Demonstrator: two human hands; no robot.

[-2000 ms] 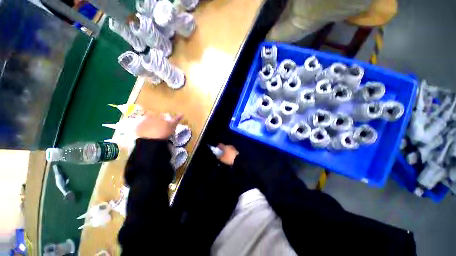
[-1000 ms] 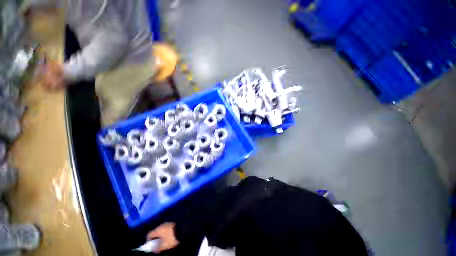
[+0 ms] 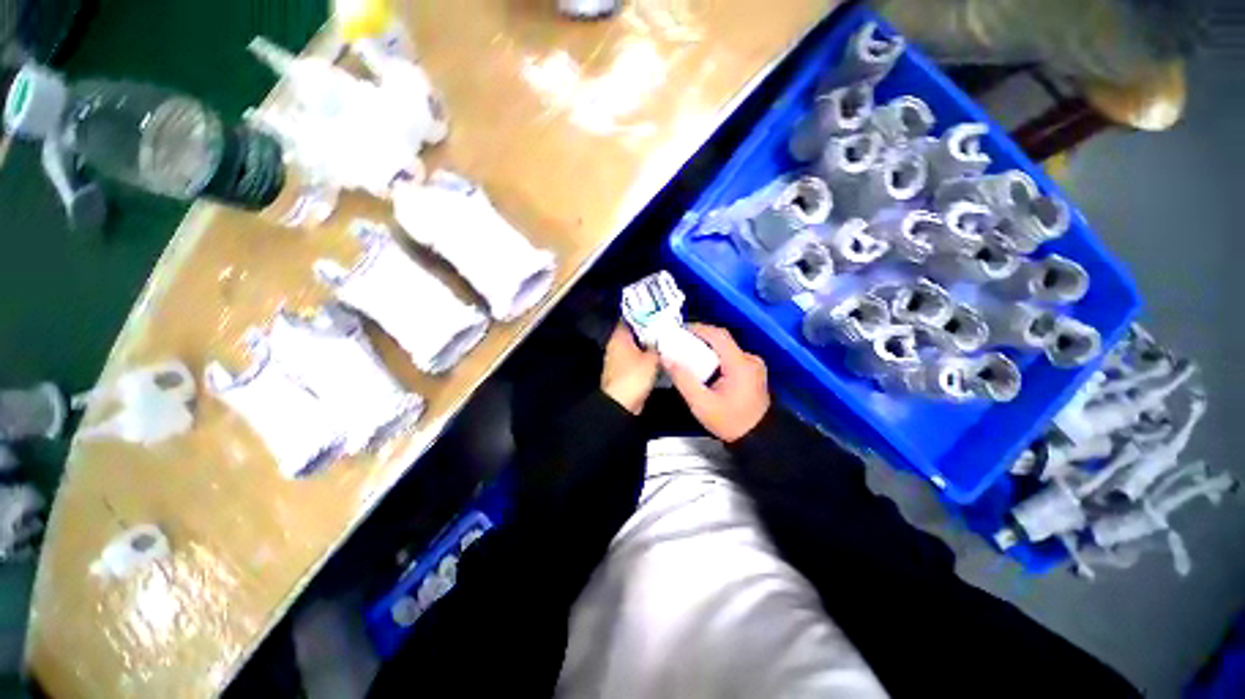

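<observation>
My left hand (image 3: pixel 630 369) is above my lap, with its fingers around a small grey-white moulded sleeve part (image 3: pixel 651 298). The sleeve's notched opening faces up. My right hand (image 3: pixel 732 388) is beside it, closed on a small smooth white glue bottle (image 3: pixel 691 358) that points at the sleeve. The nozzle tip is hidden at the sleeve. Several more grey-white sleeves (image 3: pixel 407 298) lie side by side on the tan bench to the left. A blue tray (image 3: pixel 942 444) to the right holds many upright sleeves (image 3: pixel 922 303).
A water bottle (image 3: pixel 150 142) lies at the bench's left edge by the green belt. White pronged parts (image 3: pixel 352 120) and a yellow-tipped item (image 3: pixel 363 17) are near it. A floor bin with long-armed grey parts (image 3: pixel 1126 458) is at right. A second blue bin (image 3: pixel 434 571) is under the bench.
The view has swung back from the floor to the bench and lap. My left hand now holds a sleeve over the lap, and my right hand has brought the glue bottle to it.
</observation>
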